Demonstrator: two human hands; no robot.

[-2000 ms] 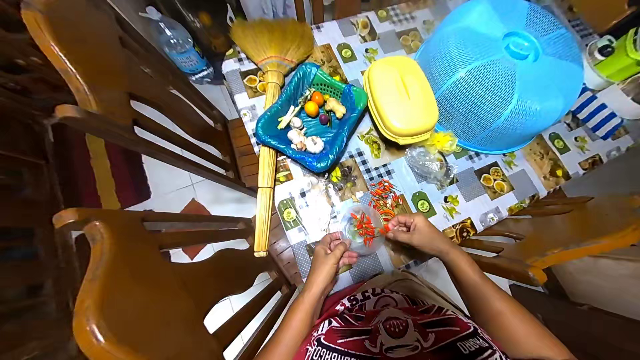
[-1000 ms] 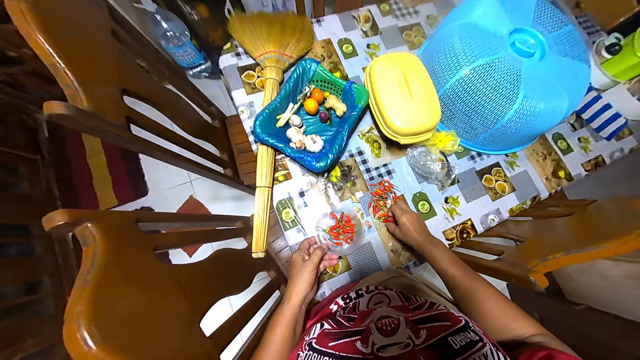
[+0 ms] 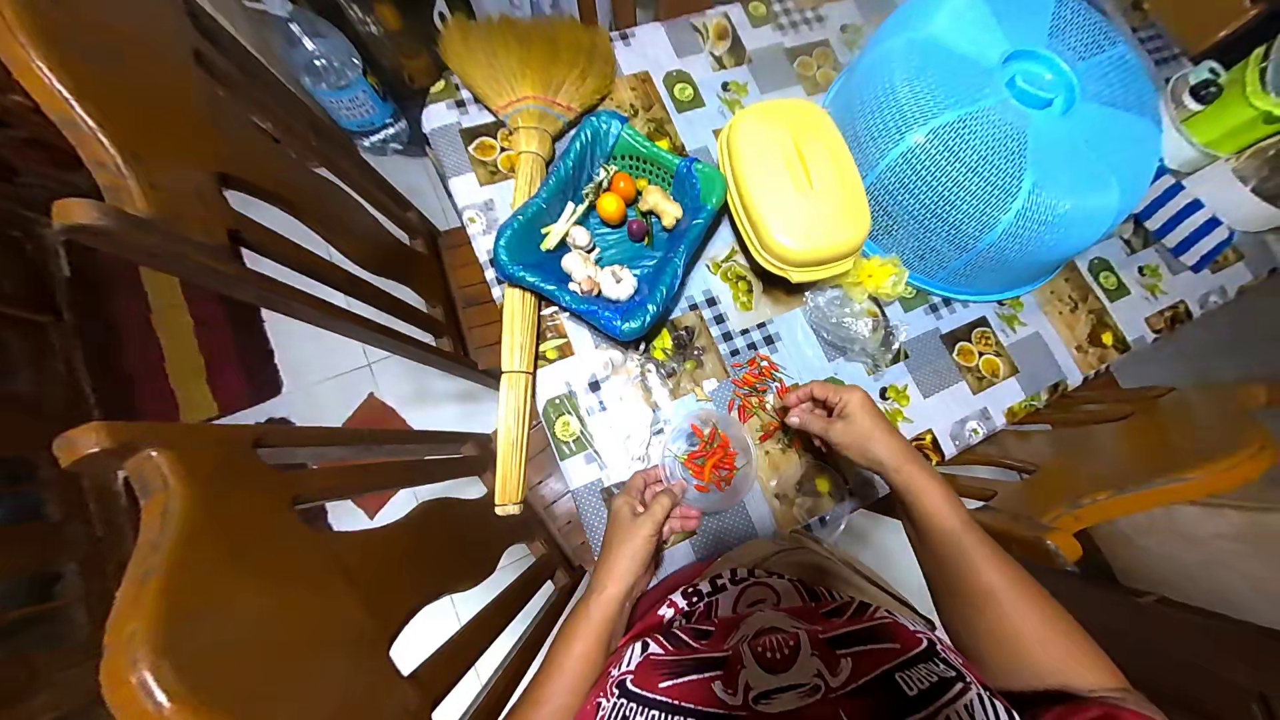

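A clear round plastic container [image 3: 708,462] with red chilies [image 3: 712,458] inside is held at its lower left rim by my left hand [image 3: 655,510]. Just to its upper right, a loose pile of red chilies [image 3: 757,385] lies on the patterned tablecloth. My right hand [image 3: 828,415] is at the right edge of that pile, its thumb and fingertips close together; whether a chili is pinched between them cannot be made out. A crumpled clear plastic bag [image 3: 853,322] rests beyond the right hand, beside a yellow bundle [image 3: 878,277].
A basket lined with blue plastic [image 3: 640,318] holds garlic, ginger and small tomatoes. A straw broom [image 3: 517,390] lies along the table's left edge. Behind stand a yellow lidded container [image 3: 795,190] and a large blue mesh food cover [image 3: 990,150]. Wooden chairs [image 3: 290,590] flank the table.
My right hand was at the container two seconds ago, then moved right to the chili pile, where it remains. My left hand keeps hold of the container.
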